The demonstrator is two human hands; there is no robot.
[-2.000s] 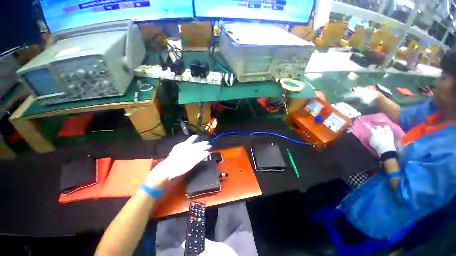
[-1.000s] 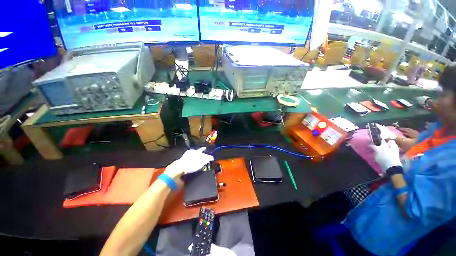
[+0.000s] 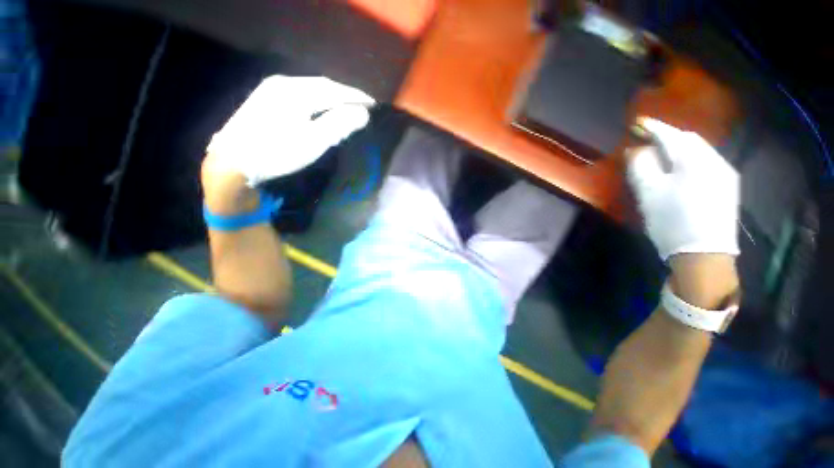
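Note:
The black set-top box [image 3: 585,87] lies on the orange-brown test fixture [image 3: 466,73] at the top of the view. My right hand [image 3: 688,187], in a white glove, is at the box's right side. Its thumb and fingertips are closed on a small brass-coloured connector [image 3: 643,131] there. My left hand [image 3: 288,128], also gloved, is held left of the fixture, away from the box. Its fingertips are close together and nothing shows in them, but blur hides the details. The remote control is not in view.
A red-orange mat [image 3: 398,11] is at the top edge, left of the fixture. My lap [image 3: 475,215] is below the fixture's near edge. A blue cable [image 3: 805,114] shows at the upper right. The green floor has yellow lines [image 3: 549,382].
The view has tilted down to my lap. My left hand has left the box and moved left. My right hand no longer holds the remote and is at the box's right side.

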